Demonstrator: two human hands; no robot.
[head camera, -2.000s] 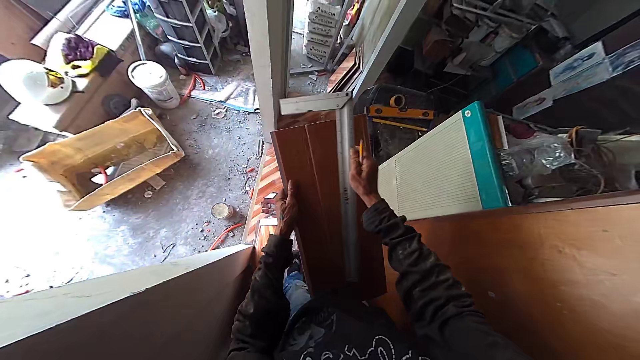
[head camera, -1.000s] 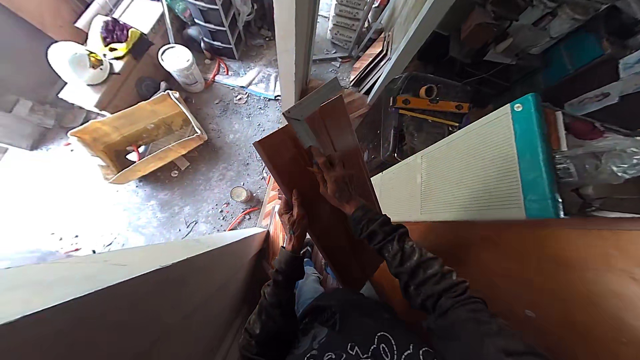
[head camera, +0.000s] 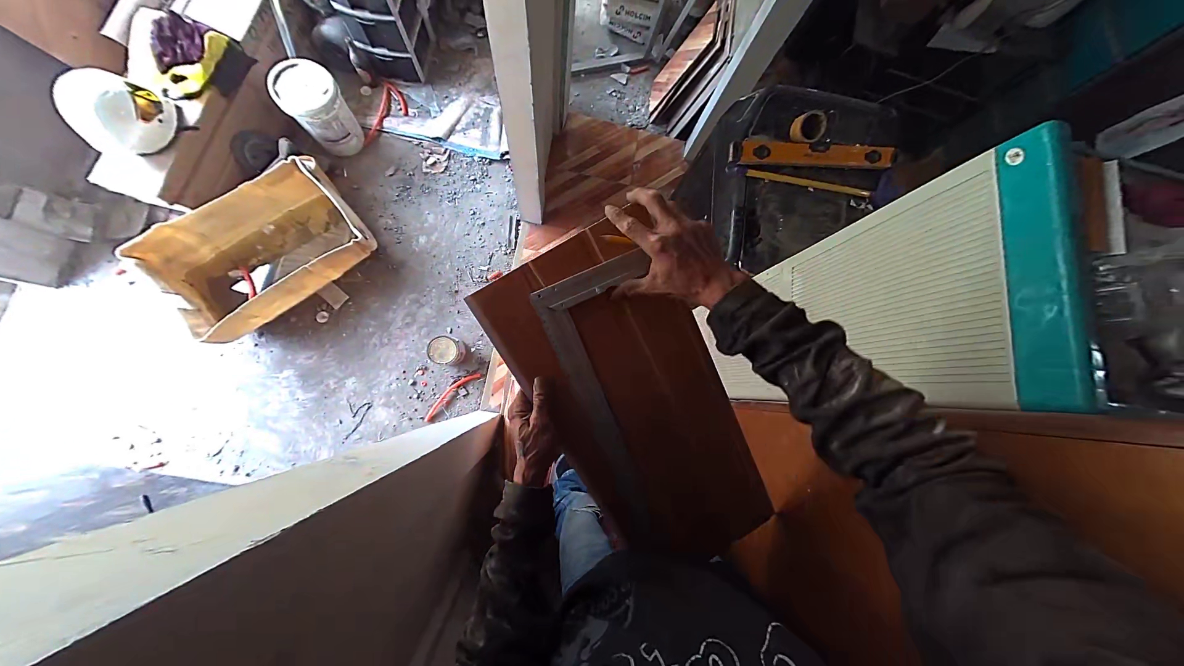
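A reddish-brown wood-look plank or tile (head camera: 666, 398) lies tilted in front of my body. On its face rests a metal carpenter's square (head camera: 592, 393), its short arm near the far end and its long arm running toward me. My left hand (head camera: 530, 433) grips the near left edge of the plank, thumb on top. My right hand (head camera: 671, 254) is at the far end, its fingers on the short arm of the square and over the plank's edge. A thin yellow-orange pencil (head camera: 620, 240) shows between the fingers of my right hand.
Left on the dusty floor are a cut-open yellow container (head camera: 231, 240), a white bucket (head camera: 317, 106) and a small can (head camera: 446, 350). A white helmet (head camera: 116, 111) lies beyond. An orange spirit level (head camera: 814, 154) and tape roll (head camera: 808, 126) sit right, behind a cream-and-teal panel (head camera: 1045, 268). A door frame post (head camera: 527, 102) stands ahead.
The square, earlier lengthwise along the plank's right part, now lies with its short arm across the far end. My right hand has moved to that end. The plank is tilted differently.
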